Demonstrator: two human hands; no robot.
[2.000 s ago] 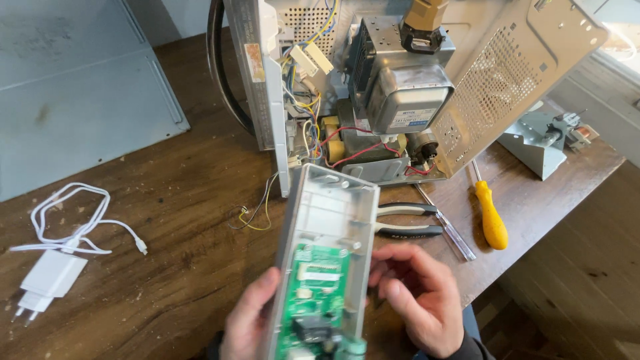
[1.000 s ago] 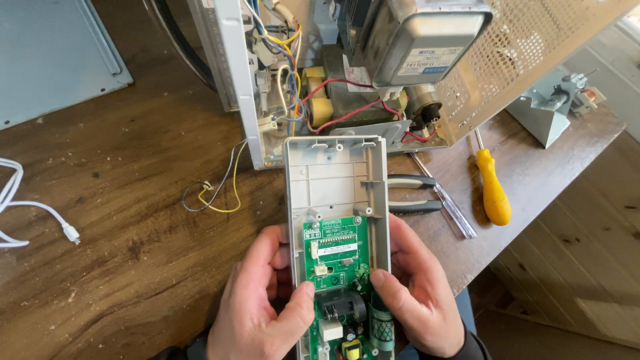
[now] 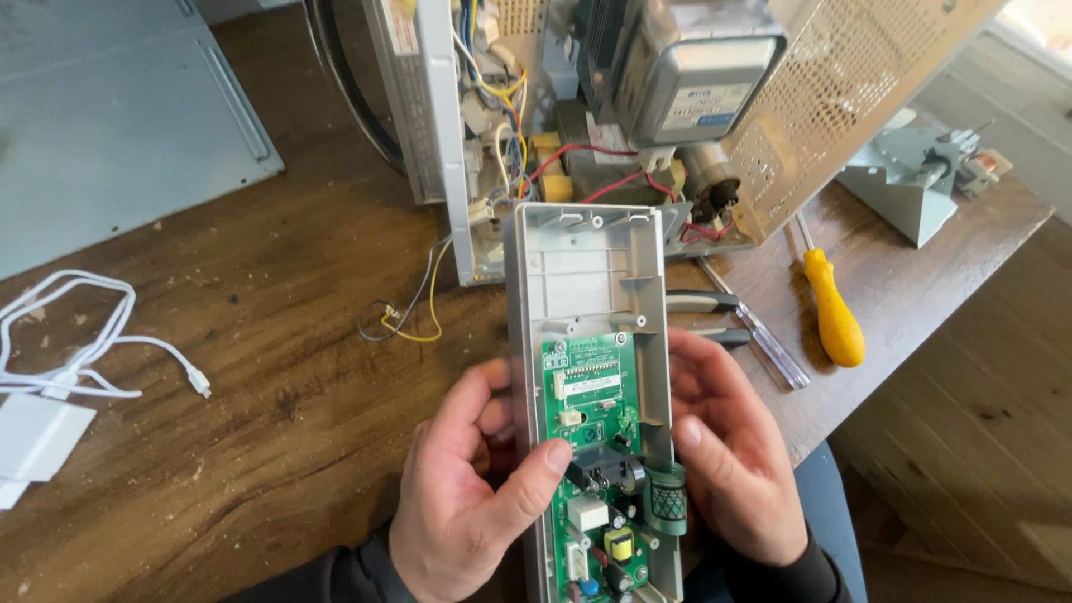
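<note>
My left hand [image 3: 473,494] grips the left side of a grey plastic control panel housing [image 3: 586,268], its thumb over the edge near the relay. Screwed inside the housing is a green circuit board [image 3: 590,427] with a transformer, capacitors and white connectors. A curled green ribbon cable [image 3: 667,500] hangs at the right edge. My right hand [image 3: 733,444] supports the right side, thumb raised beside the rim, the other fingers partly hidden behind. Just beyond the housing's top stands an opened microwave oven with its magnetron [image 3: 699,75], wiring and transformer exposed.
Right of the housing lie pliers [image 3: 703,301], a clear-handled screwdriver [image 3: 775,347] and a yellow-handled screwdriver [image 3: 832,310]. A metal bracket [image 3: 909,180] sits near the table's right edge. At left are a white charger [image 3: 42,440] with its cable and a large metal panel [image 3: 126,126].
Both hands have shifted along the housing's sides since the earliest frame, and the housing's open inside has turned to face me more squarely. My right thumb has come off the board side since one second ago.
</note>
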